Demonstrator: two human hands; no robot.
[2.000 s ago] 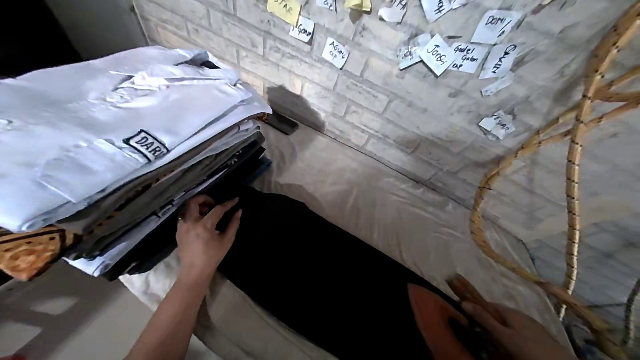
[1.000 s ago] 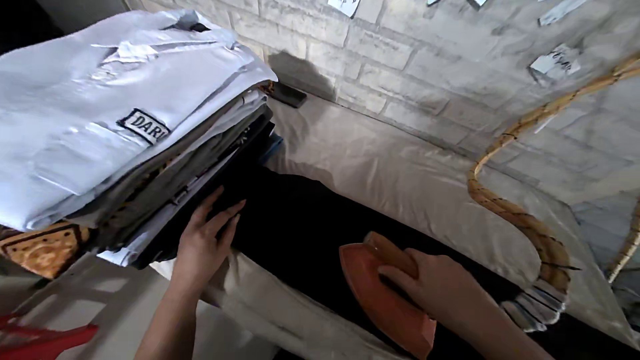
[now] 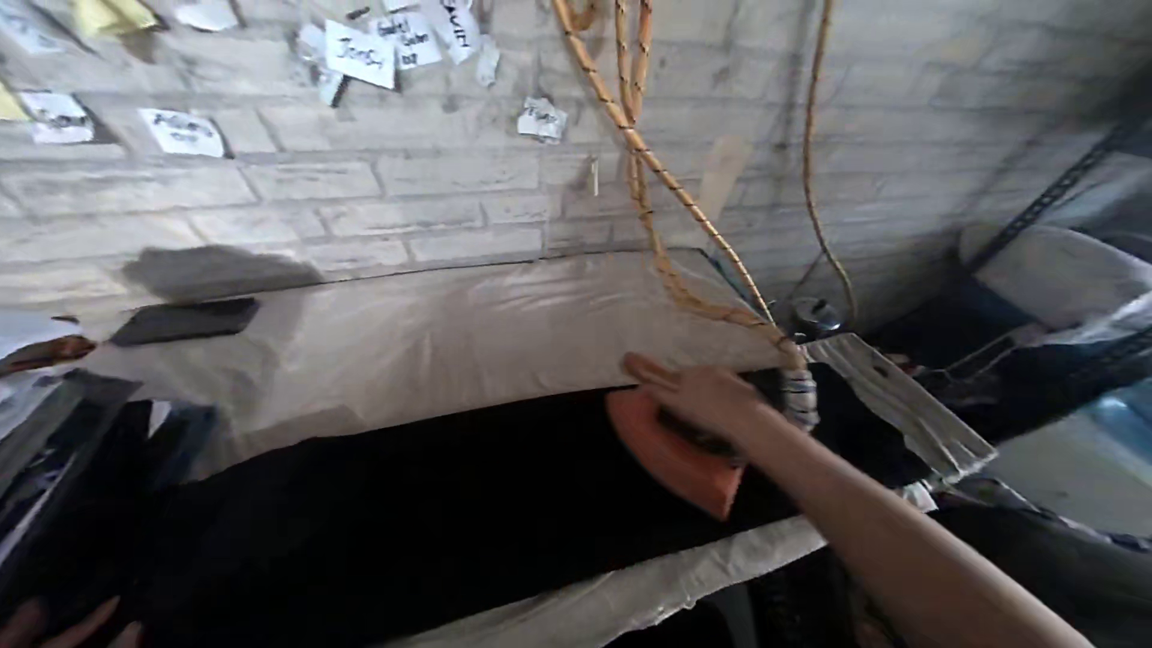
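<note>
My right hand (image 3: 706, 400) is closed around the handle of a clothes iron (image 3: 679, 459) with an orange-red body. The iron rests on a long black garment (image 3: 432, 495) laid flat over a cloth-covered board (image 3: 432, 346). A cord in patterned yellow-brown sleeving (image 3: 670, 189) runs down the wall to the back of the iron. Only the fingers of my left hand (image 3: 76, 625) show, at the bottom left corner on the dark cloth; whether they grip it I cannot tell.
A stack of folded clothes (image 3: 54, 441) stands at the left edge. A dark flat object (image 3: 187, 321) lies by the brick wall (image 3: 432, 189), where handwritten paper notes (image 3: 360, 54) hang. On the right are a metal rack (image 3: 1062, 193) and a white bundle (image 3: 1062, 270).
The view has swung right. My right hand has moved the iron along the black garment toward its right end. My left hand, fully in view earlier, now shows only at the corner.
</note>
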